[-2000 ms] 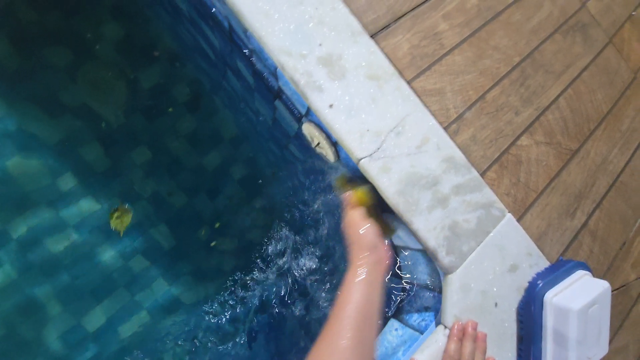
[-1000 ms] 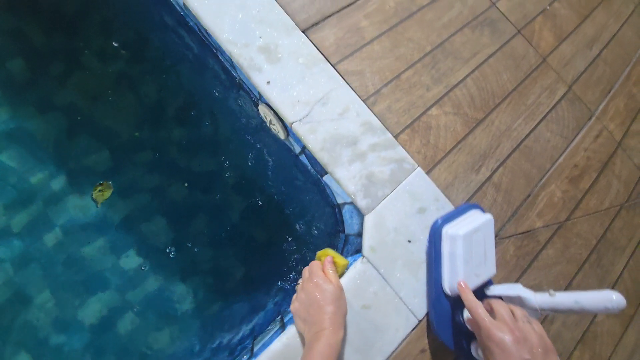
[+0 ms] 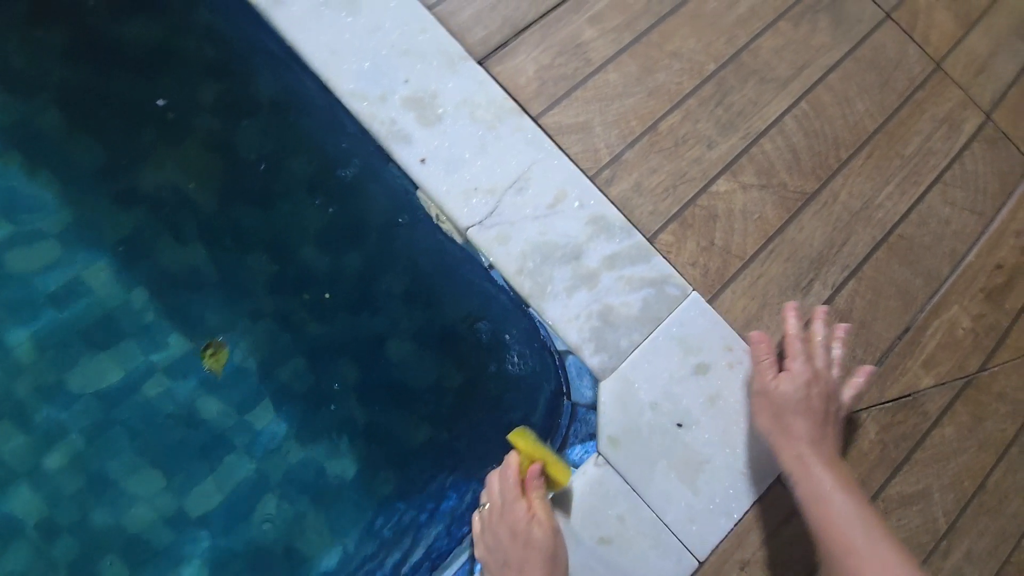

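A yellow sponge (image 3: 539,458) is held between the thumb and fingers of my left hand (image 3: 518,516), at the inner corner of the pool. A ring shows on one of that hand's fingers. Just beyond the sponge lie the blue tiles (image 3: 582,380) of the pool wall, under the white stone coping (image 3: 672,416). My right hand (image 3: 804,384) has its fingers spread, over the outer edge of the coping and the wood-look deck (image 3: 768,152). It holds nothing.
Dark pool water (image 3: 360,320) fills the left side, with a yellowish leaf (image 3: 214,356) in it. A pale round fitting (image 3: 440,216) sits in the pool wall under the coping. A thin crack runs across the coping near it.
A second ago my right hand was at a blue and white brush with a handle; now the hand is apart from it and the brush is out of view. The sponge remains in my left hand.
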